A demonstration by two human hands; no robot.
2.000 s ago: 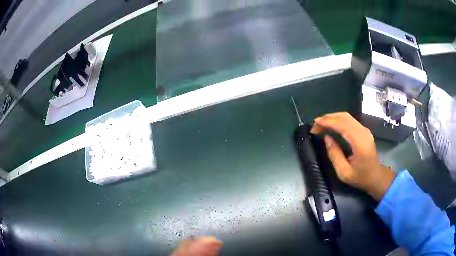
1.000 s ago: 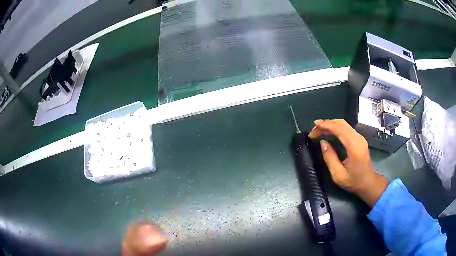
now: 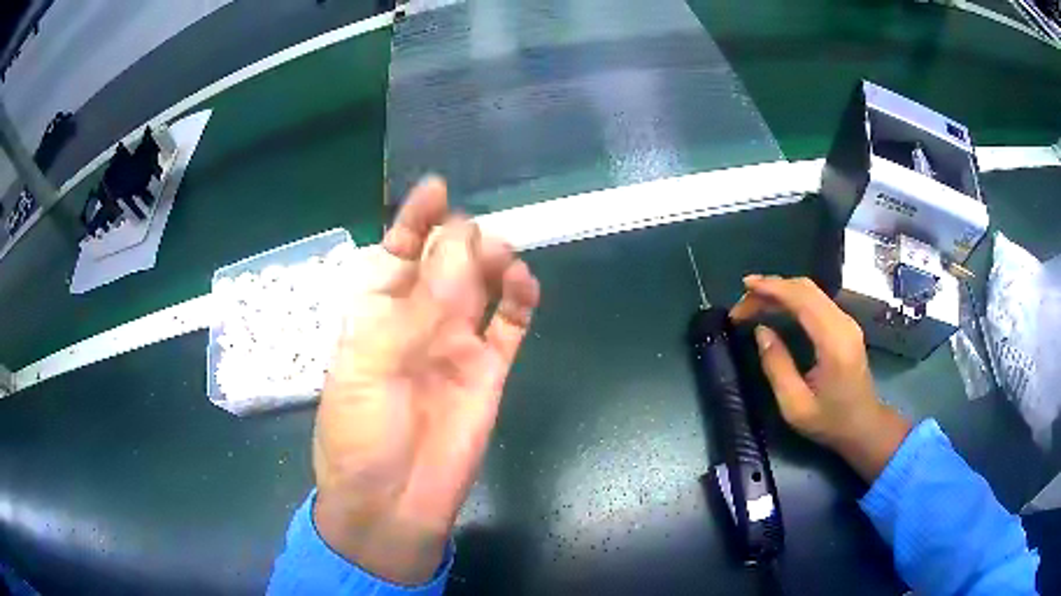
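Observation:
My left hand [image 3: 407,384] is raised palm up near the middle, fingers curled and a little blurred, with nothing visible in it. It covers the right edge of the clear parts bin [image 3: 273,332], full of small white parts. My right hand [image 3: 814,367] rests on the bench with its fingers bent and apart, its fingertips beside the front end of the black electric screwdriver [image 3: 735,431]. The screwdriver lies on the bench with its thin bit pointing away from me. The hand is not closed around it.
A screw feeder [image 3: 908,221] stands at the right, with plastic bags [image 3: 1026,332] beside it. A black sub-assembly [image 3: 126,186] sits on a white sheet at the far left. Beyond the white rail [image 3: 652,207] lies a grey translucent mat [image 3: 559,105].
My left hand has risen from the bottom edge into the middle of the view. My right hand stays beside the screwdriver. The black sub-assembly has shifted left and slightly down in view.

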